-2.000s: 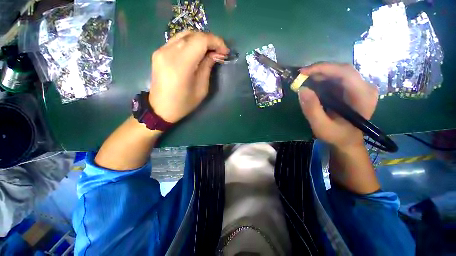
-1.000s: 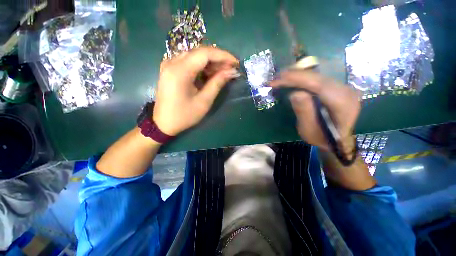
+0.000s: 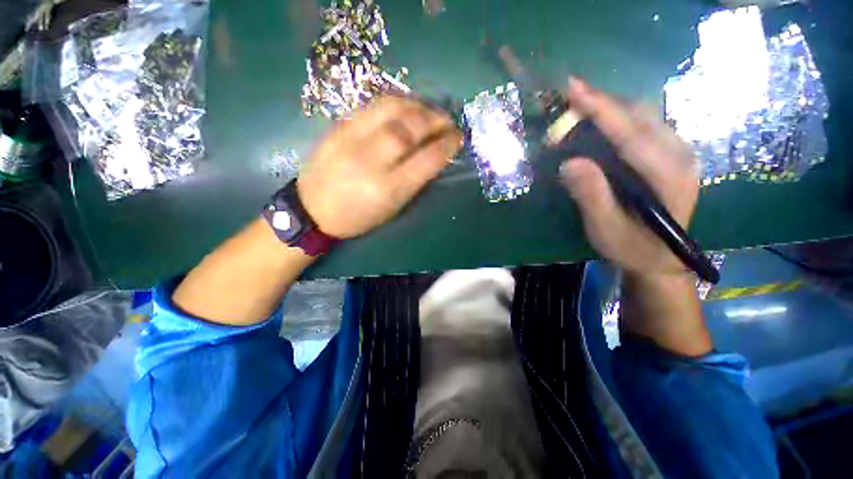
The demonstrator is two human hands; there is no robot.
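Note:
A shiny circuit board lies on the green bench in front of me. My left hand is just left of the board, with thumb and fingers pinched close together and blurred; I cannot tell whether something small is between the fingertips. My right hand holds a black soldering iron with a pale yellow collar, right of the board. Its blurred tip points up and left, off the board. A loose heap of small metal components lies beyond my left hand.
A clear zip bag of small silver parts lies at the left. A fanned pile of shiny boards lies at the right. A round black object stands at the far left edge. The bench's front edge runs just before my body.
Since a second ago, the iron has swung back to a flatter slant with its rear end further right. The left hand has shifted slightly, its fingertips now close to the board's left edge.

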